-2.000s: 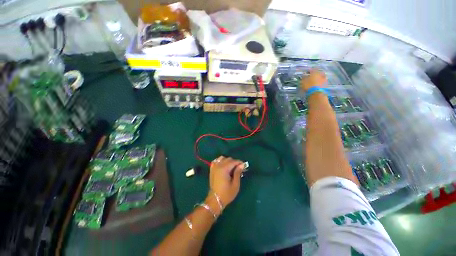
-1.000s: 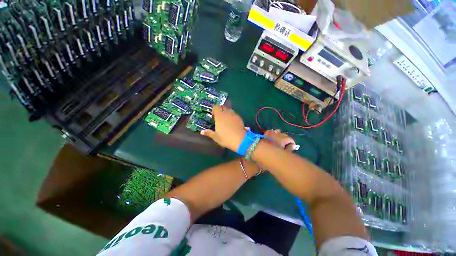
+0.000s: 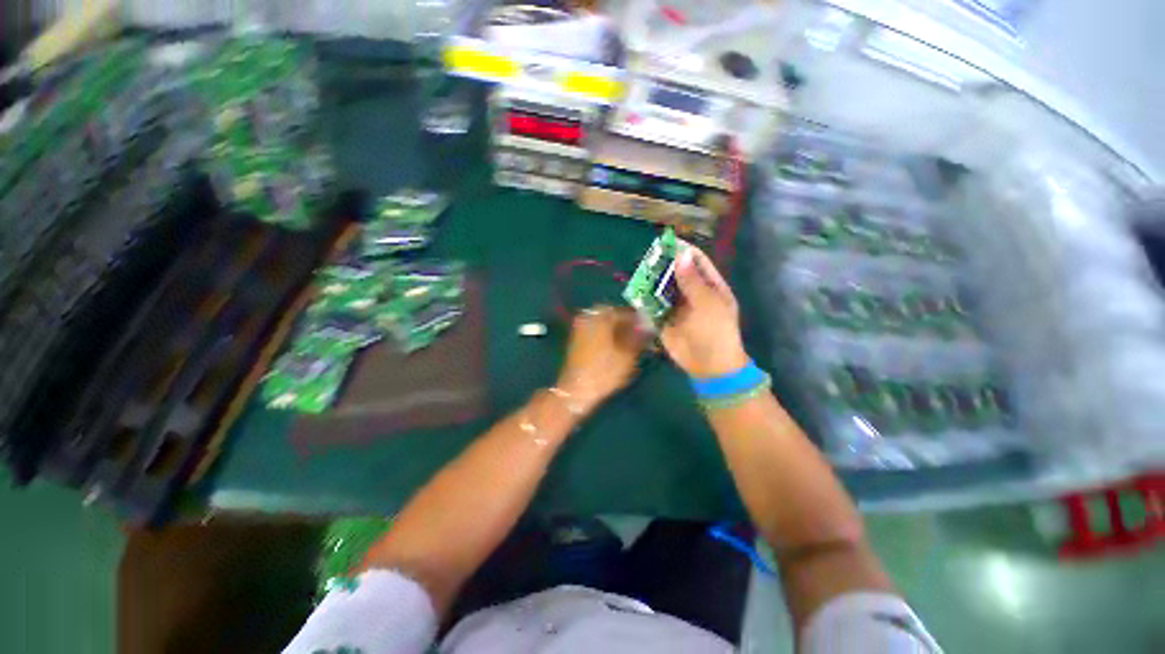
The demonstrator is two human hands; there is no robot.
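Note:
My right hand [image 3: 704,313] holds a single green circuit board [image 3: 655,276] upright and tilted above the middle of the mat. My left hand [image 3: 604,351] is at the lower edge of that board, fingers curled and blurred. Red test lead wire [image 3: 581,268] runs to the left hand. Whether the test lead connector is in its fingers is hidden. More green circuit boards [image 3: 335,326] lie in a group on and beside the brown pad [image 3: 415,383] left of my hands. A small white cap [image 3: 532,330] lies on the mat.
A black rack [image 3: 153,383] with upright panels [image 3: 262,134] stands left. The power supply [image 3: 543,134], bench meter [image 3: 677,113] and lower instrument [image 3: 658,189] stand at the back. Stacked blister trays [image 3: 894,307] with boards are right. A cardboard box [image 3: 205,581] with green scraps is below left.
My right hand has left the board group and moved right, now with a board raised in it. My left hand is now at that board. The head view has turned and blurred.

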